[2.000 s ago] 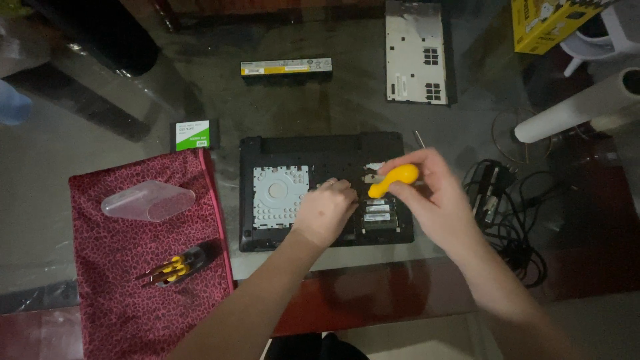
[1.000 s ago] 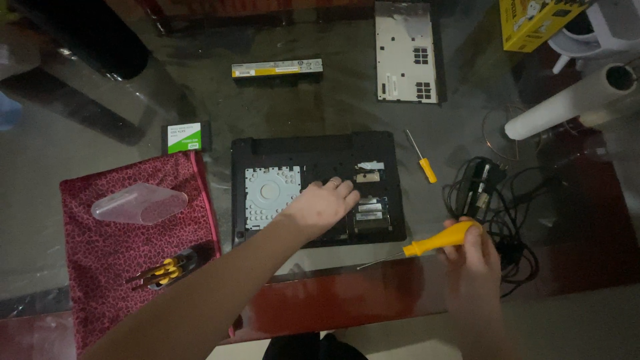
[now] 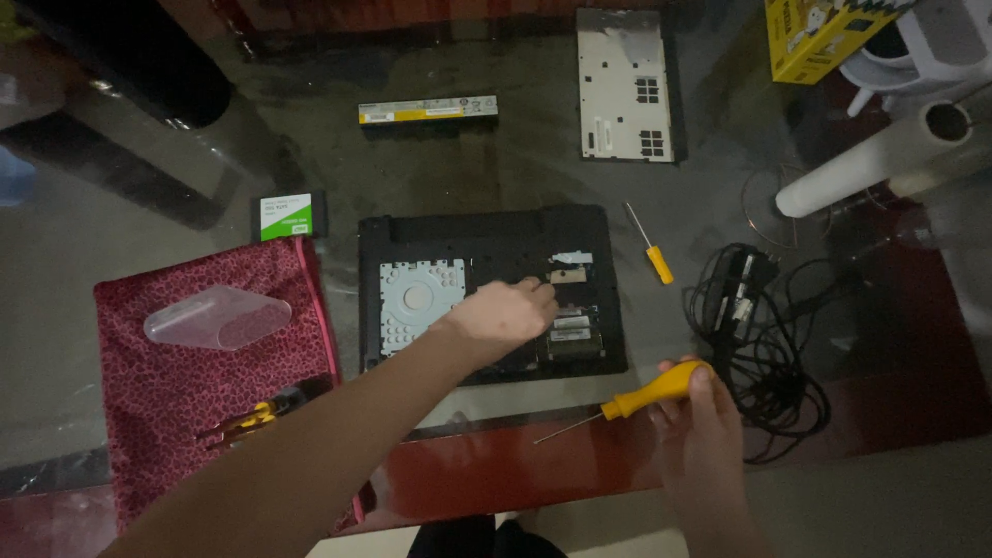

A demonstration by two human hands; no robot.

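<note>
An upturned laptop base lies on the glass-topped table with its bays exposed. At its left side is a metal optical drive or drive cage, and at its right sit memory modules. My left hand rests on the middle of the base, fingers curled near the memory bay; what lies under them is hidden. Off the laptop's lower right corner, my right hand grips a large yellow-handled screwdriver, its shaft pointing down to the left. A smaller yellow screwdriver lies right of the laptop.
Beyond the laptop lie a battery and a bottom cover. A solid-state drive touches or nearly touches a pink patterned cloth, which bears a clear plastic piece and tools. Cables with an adapter and a white roll are at right.
My right hand has moved from over the laptop's right side to beyond its lower right corner, still holding the large screwdriver. My left hand remains on the laptop.
</note>
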